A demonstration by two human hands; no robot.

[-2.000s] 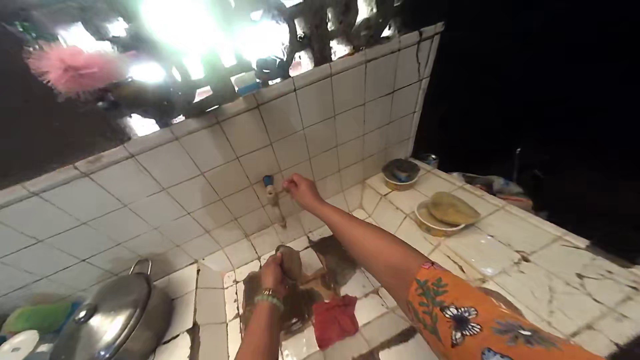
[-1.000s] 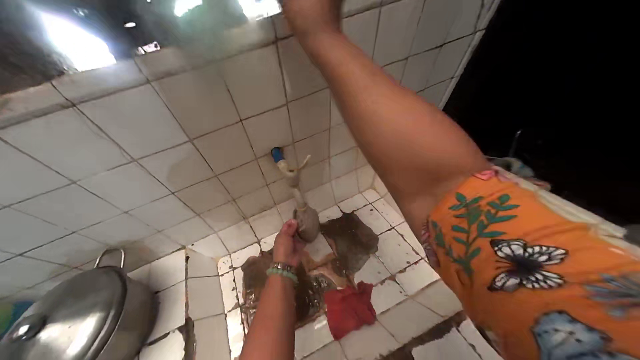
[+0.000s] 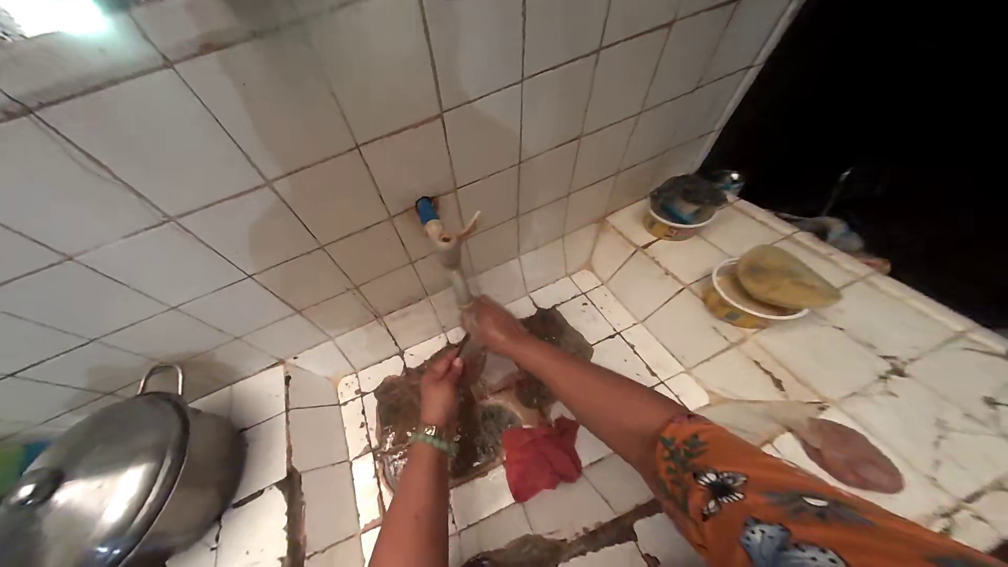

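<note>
A plastic tap (image 3: 447, 242) with a blue connector comes out of the tiled wall, and a pale extension hangs down from it. Just below the extension's end is my right hand (image 3: 494, 327), its fingers bent; what they touch is unclear. My left hand (image 3: 442, 378) is lower and to the left, thumb and fingers around a dark, thin edge of something mostly hidden between the hands. Under both hands lies the worn, wet floor of the tiled basin (image 3: 472, 441). A red cloth (image 3: 542, 458) rests in the basin, right of my left wrist.
A lidded metal pot (image 3: 118, 480) stands on the left. On the right ledge are a tub with a dark scrubber (image 3: 687, 201), a tub (image 3: 736, 303) with a yellowish oval piece (image 3: 787, 277) on it, and a reddish oval object (image 3: 850, 455). The tiled wall (image 3: 299, 157) rises behind.
My right hand was near the tap's handle, then raised high at the top of the view; it is now down below the tap's extension, close to my left hand.
</note>
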